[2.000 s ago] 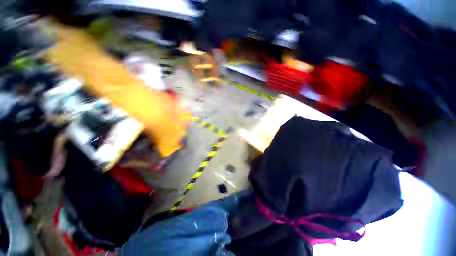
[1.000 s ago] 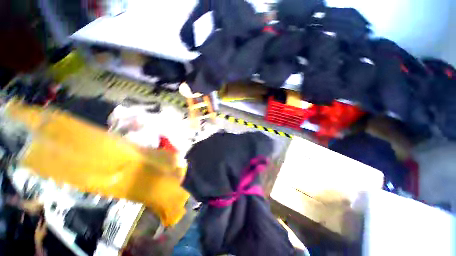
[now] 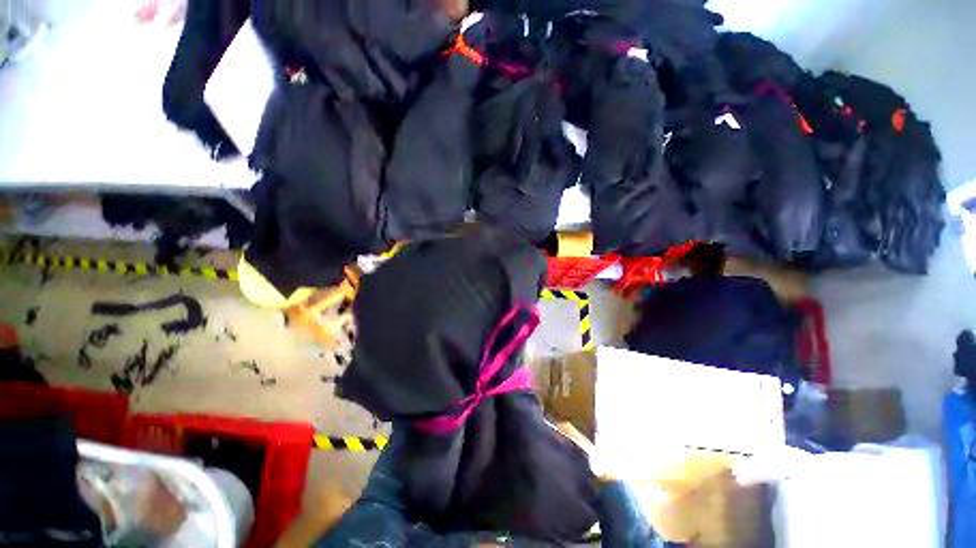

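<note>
A dark cloth bundle (image 3: 444,321) is up close in front of me, at the middle of the view. A magenta tie strip (image 3: 482,398) is knotted around its waist, with loops sticking up. Its lower part hangs towards the bottom edge. Blue denim (image 3: 375,508) shows on both sides of its lower end. Neither my left hand nor my right hand can be seen; whether the bundle hides them, I cannot tell.
Several dark tied bundles (image 3: 631,150) lie along a white table (image 3: 96,118) at the back. A cardboard box (image 3: 685,401) and a white surface (image 3: 856,503) are at the right. Red crates (image 3: 284,455) stand lower left. Yellow-black tape (image 3: 139,265) marks the floor.
The view has swung towards the row of bundles at the back. The tied bundle stays in front of me, now a little further left. The yellow-tan sheet has left the view.
</note>
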